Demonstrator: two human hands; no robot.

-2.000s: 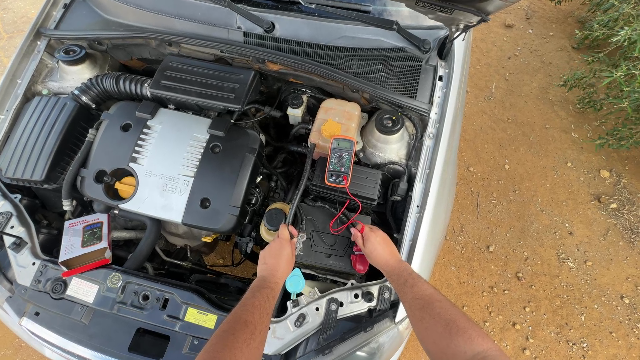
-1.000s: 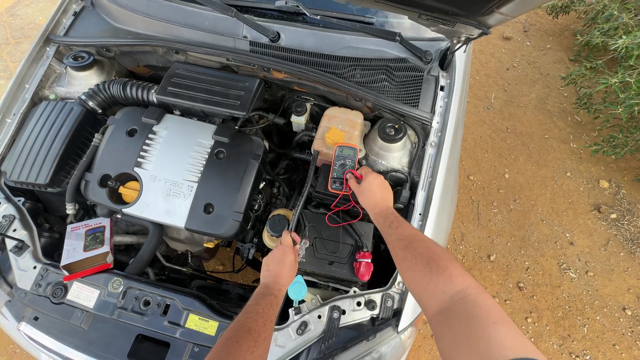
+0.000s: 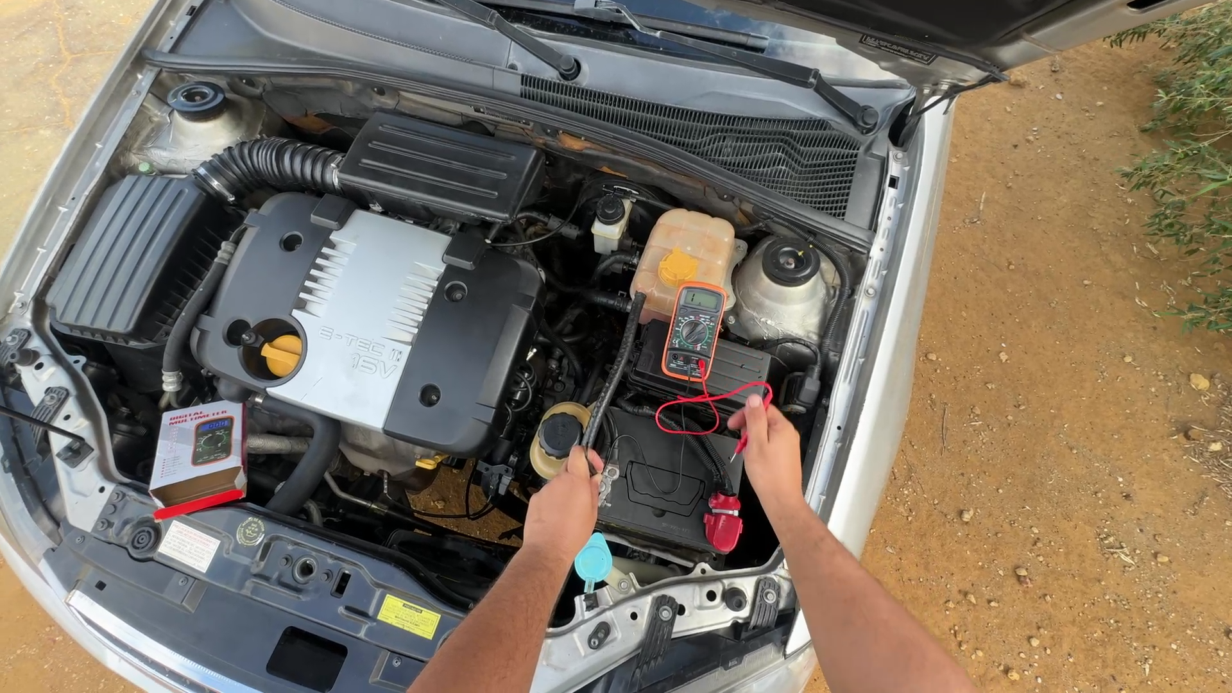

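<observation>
An orange-edged digital multimeter (image 3: 694, 330) rests on the black fuse box lid, against the coolant expansion tank (image 3: 685, 252). My right hand (image 3: 770, 452) holds the red test probe (image 3: 740, 442) by its lead above the right part of the car battery (image 3: 654, 481). My left hand (image 3: 564, 500) is at the battery's left edge, its fingers closed near a black hose; a black probe in it cannot be made out for certain. The red terminal cover (image 3: 723, 523) sits at the battery's front right corner. A thin black lead crosses the battery top.
A multimeter box (image 3: 200, 458) lies at the front left of the engine bay. The engine cover (image 3: 371, 322) fills the middle left. A blue washer cap (image 3: 593, 560) stands in front of my left hand. The raised hood (image 3: 924, 38) overhangs the top right.
My right hand was at the multimeter one second ago; now it is lower and to the right, with the red probe. My left hand has stayed by the battery's left edge.
</observation>
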